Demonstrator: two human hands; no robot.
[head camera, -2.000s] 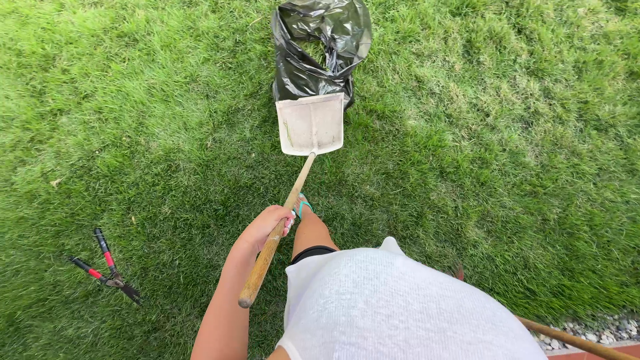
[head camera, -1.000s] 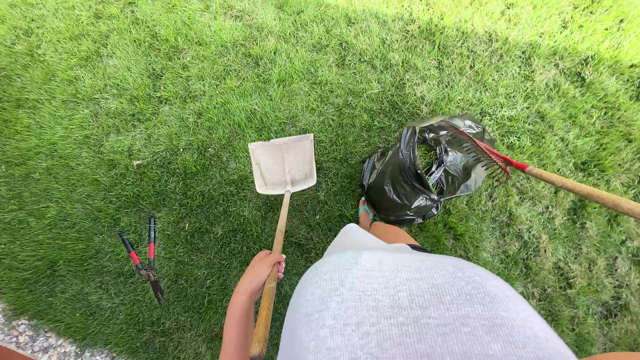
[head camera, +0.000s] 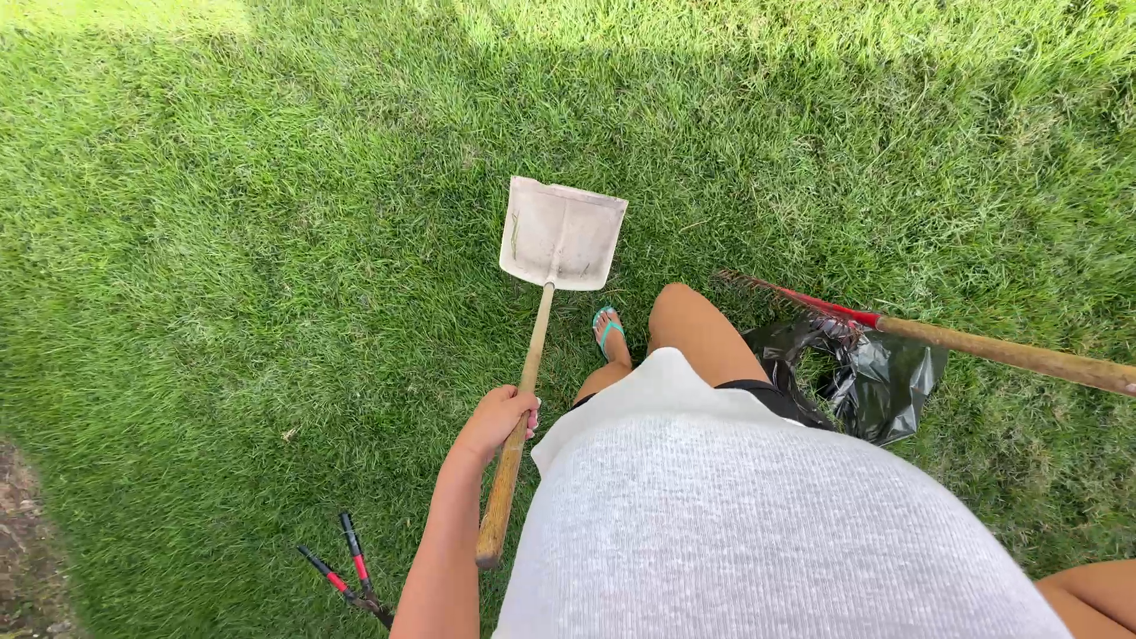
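Observation:
My left hand (head camera: 502, 421) is closed round the wooden handle of a shovel with a pale, wide blade (head camera: 564, 235). Some blades of grass lie on the shovel, which reaches out over the lawn in front of me. On the right, a rake with a red metal head (head camera: 834, 309) and a wooden handle (head camera: 1012, 349) extends from the right edge, its tines over a black plastic bag (head camera: 874, 377). Only a fingertip of my right hand (head camera: 1132, 388) shows on the rake handle at the frame's edge; the rest is outside the view.
Hedge shears (head camera: 357, 581) with black and red handles lie spread on the grass at the lower left, partly behind my forearm. Bare soil (head camera: 27, 541) borders the lawn at the far left. My foot in a turquoise flip-flop (head camera: 611, 333) stands below the shovel blade.
The view has turned and shifted considerably. The rake's head came into view on the right, over the black bag. My left hand keeps its hold on the shovel throughout.

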